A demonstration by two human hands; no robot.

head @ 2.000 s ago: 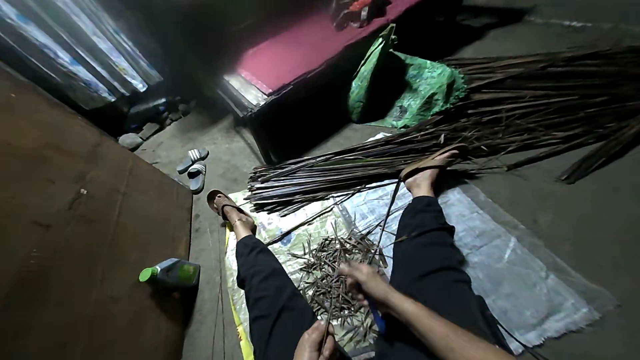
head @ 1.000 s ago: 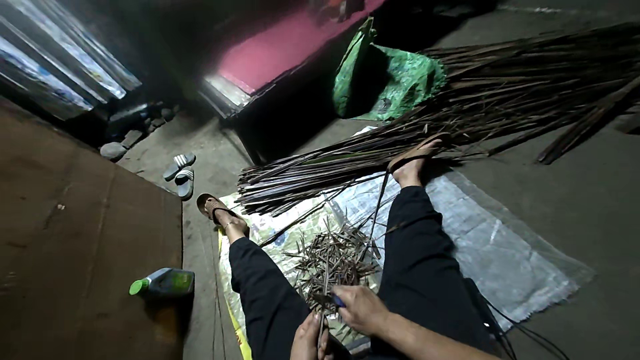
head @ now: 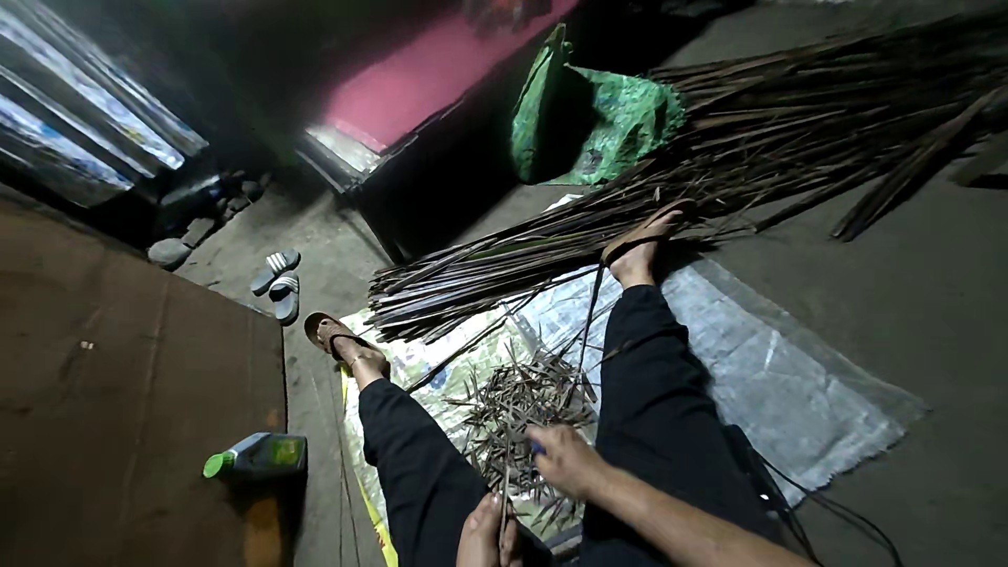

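My left hand [head: 487,529], at the bottom of the view, grips a thin dry strip [head: 505,488] that points up and away. To its upper right, my right hand [head: 568,461] is closed around a small tool with a blue handle [head: 538,447]; its blade cannot be made out. Beneath and beyond both hands, a heap of short cut strip pieces [head: 524,398] lies on the sheets between my legs. Past my feet a large bundle of long dry stalks or strips [head: 488,272] stretches to the upper right.
White woven plastic sheeting [head: 780,378] lies under my legs. A green woven sack [head: 630,118] rests beside a bench with a pink top [head: 417,71]. At left are a brown wooden panel [head: 142,378], a bottle with a green cap [head: 272,457] and striped slide sandals [head: 285,295]. Cables [head: 843,508] trail at lower right.
My right hand was close against my left hand one second ago; it is now farther up and away from it. My left hand still holds a strip near the bottom.
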